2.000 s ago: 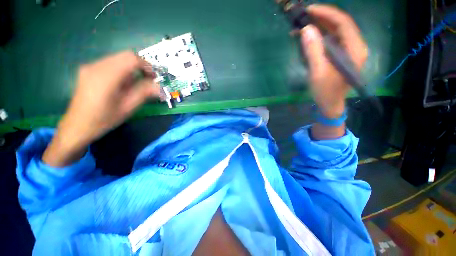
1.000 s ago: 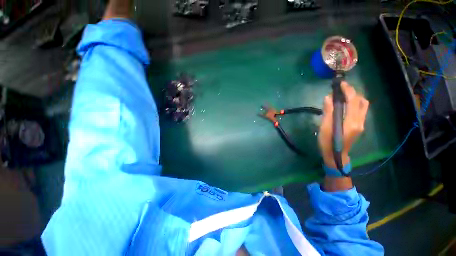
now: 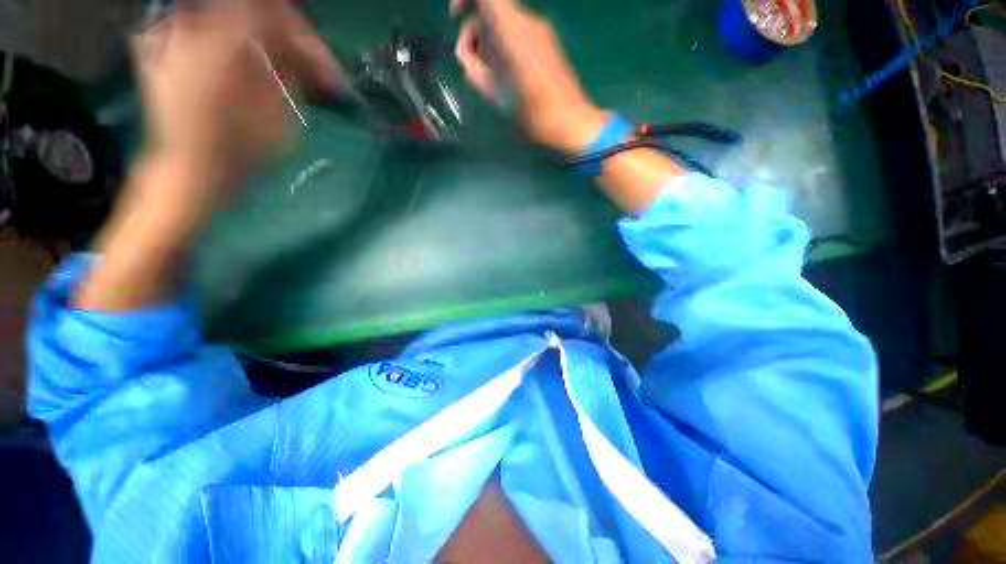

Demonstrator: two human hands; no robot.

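My left hand [image 3: 221,83] is blurred at the upper left, above the green mat [image 3: 463,231]. A thin pale strand, likely solder wire [image 3: 284,88], shows beside its fingers; its grip is unclear. My right hand [image 3: 524,68] is at the top centre, fingers curled and partly cut off by the top edge. No soldering iron can be made out in it. A dark glittering heap of small parts [image 3: 403,83] lies between the hands. No circuit board can be made out.
The nippers [image 3: 689,134] lie partly behind my right wrist, which wears a blue band. The blue tip-cleaning tin [image 3: 753,31] is at the upper right. A dark tray [image 3: 938,209] is at the far right. A short pale piece [image 3: 310,174] lies on the mat.
My left hand, out of view one second ago, is back in view at the upper left. My right hand has moved left, away from the tin, to beside the heap.
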